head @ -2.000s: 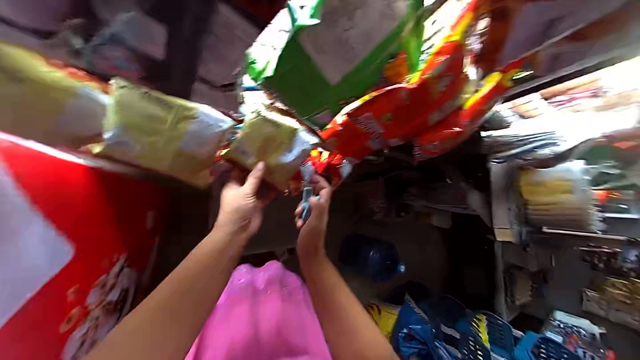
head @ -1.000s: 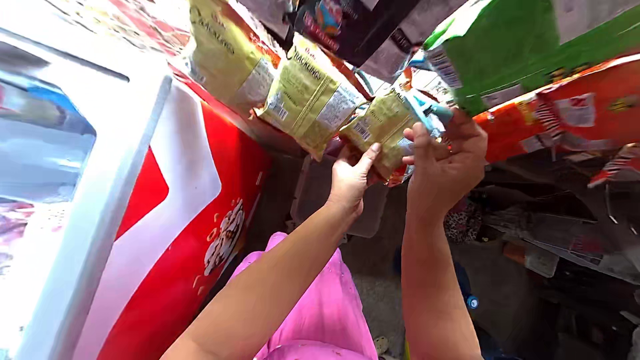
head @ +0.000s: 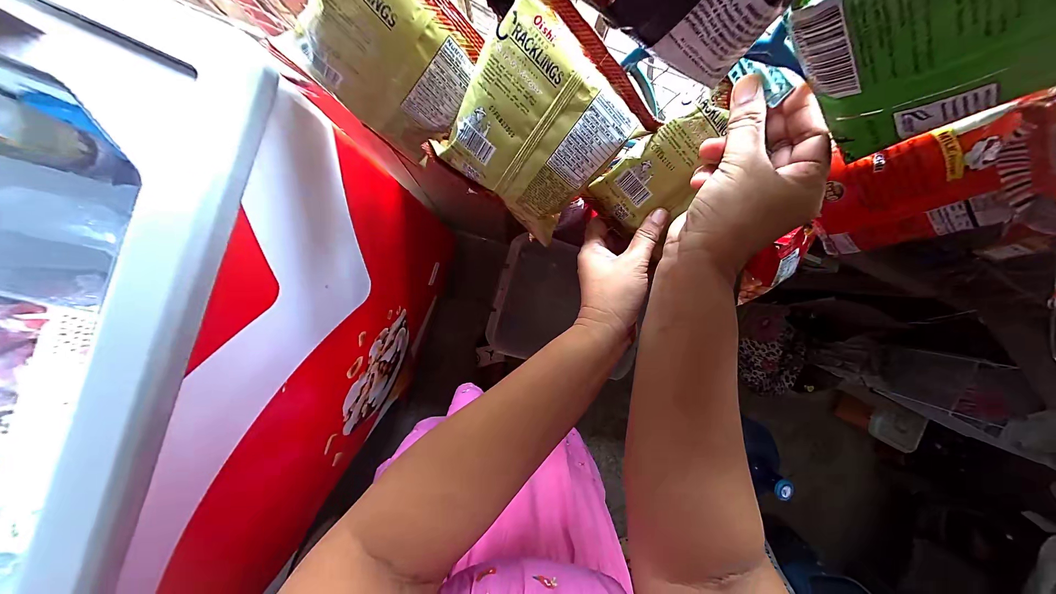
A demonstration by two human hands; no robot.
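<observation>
Several yellow-green Oishi Cracklings snack packs hang in a row at the top. My left hand holds the bottom edge of the smaller-looking right pack between thumb and fingers. Above and to the right, my right hand pinches a light-blue item at that pack's top; what it is cannot be told. The middle pack hangs just left of my hands, and another pack is farther left. My right wrist crosses in front of part of the held pack.
A red and white freezer with a pale frame stands at left. Green and red-orange snack packs hang at right. Below are a clear plastic container and a blue bottle.
The view has swung left since two seconds ago, bringing in more of the freezer. Both hands stay at the pack; over the last second my right hand has closed in on its top.
</observation>
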